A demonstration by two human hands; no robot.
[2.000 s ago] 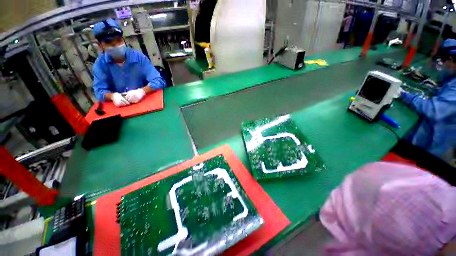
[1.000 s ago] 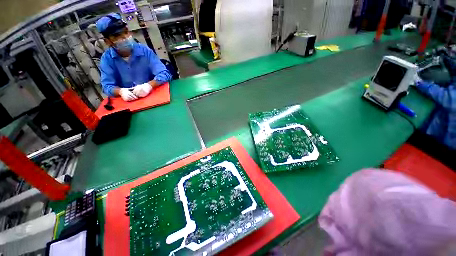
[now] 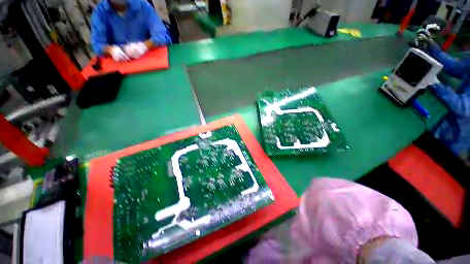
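A large green circuit board with a thick white looped band lies flat on the red-orange mat in front of me. A second, similar board lies to its right on the green bench. My pink sleeve is bent at the lower right, off the boards. At its end a pale gloved part of my right hand shows, cut off by the bottom edge; its fingers are hidden. My left hand is out of the picture.
A record sheet and dark calculator are at left. A black tray lies near a person in blue with white-gloved hands on a red mat. A white-framed blower stands at right, near another blue-sleeved person.
The view has tipped downward, so the bench things sit higher in the picture. My pink sleeve has moved left and down, and its wrist end now shows. Both boards still lie in place.
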